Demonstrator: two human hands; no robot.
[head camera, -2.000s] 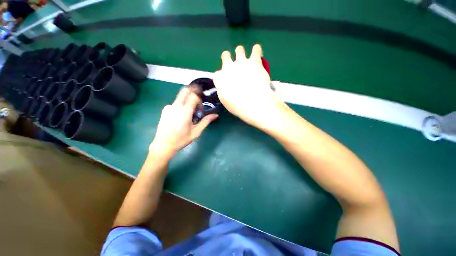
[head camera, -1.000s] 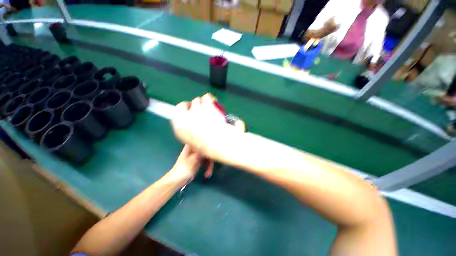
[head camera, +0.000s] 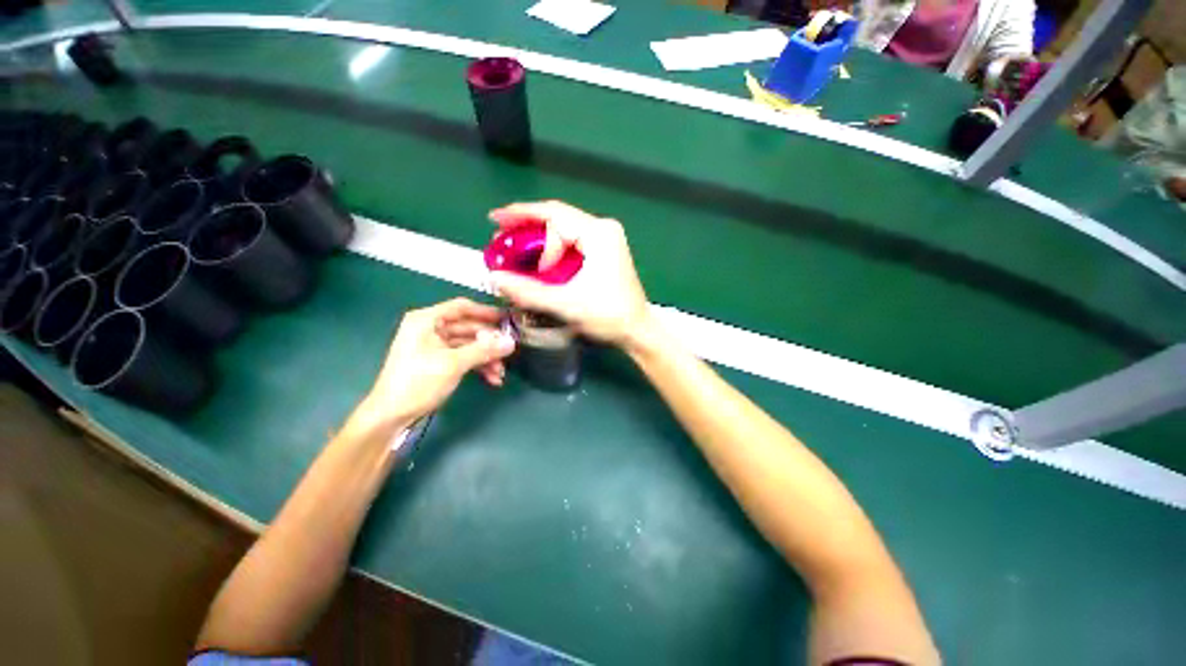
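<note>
My right hand (head camera: 592, 276) grips the magenta end of an inner core (head camera: 558, 269) from above. The core's lower part is at the mouth of a black housing (head camera: 552, 367) that stands on the green worktop; how deep it sits is hidden by my hands. My left hand (head camera: 449, 351) is at the housing's left side, its fingertips pinched close to the rim on thin dark strands (head camera: 509, 325). Thin wires also show below my left wrist.
Rows of empty black housings (head camera: 159, 282) stand at the left. A filled housing with a magenta rim (head camera: 500, 107) stands on the green belt ahead. A white rail (head camera: 806, 367) and grey post (head camera: 1106, 401) edge the belt. Across it are a blue tape dispenser (head camera: 809, 59) and a person.
My right hand has turned and now holds the magenta core above the upright housing. My left hand has come into clearer view beside it. The filled housing has shifted left in view.
</note>
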